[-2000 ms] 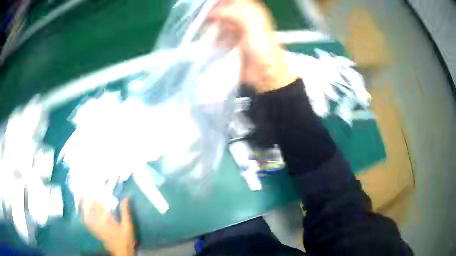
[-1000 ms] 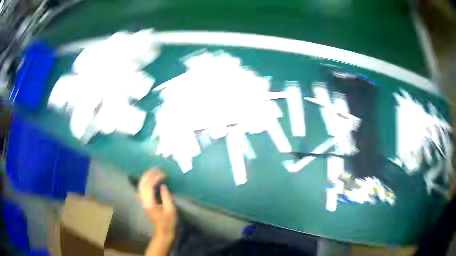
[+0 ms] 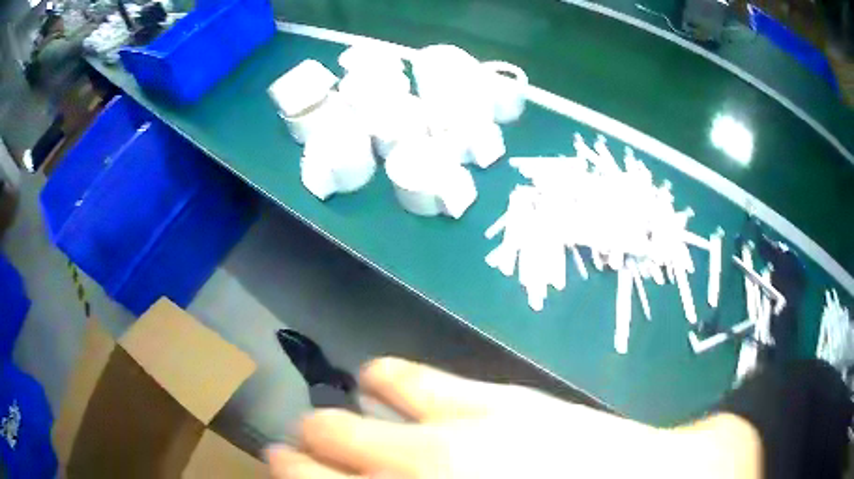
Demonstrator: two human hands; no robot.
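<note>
My right hand (image 3: 524,435) reaches leftward across the bottom, close to the camera and partly cut off, with a black sleeve. Its fingers are apart and nothing shows in it; its underside is hidden. My left hand is not in view. White camera housings (image 3: 426,178) lie heaped on the green bench (image 3: 375,239). Beside them is a loose pile of white stick antennas (image 3: 623,220). A black cable bundle (image 3: 785,285) lies farther right with a few antennas beside it.
A blue bin (image 3: 211,51) stands at the bench's left end, another blue bin (image 3: 140,201) below. An open cardboard box (image 3: 187,360) is on the floor. A second antenna pile (image 3: 835,337) is at the right edge. The green conveyor (image 3: 599,70) runs behind a pale rail.
The view has swung left, bringing the bins and box into fuller view. The plastic bag seen in my right hand earlier is out of view. My left hand has left the picture; my right hand has entered low.
</note>
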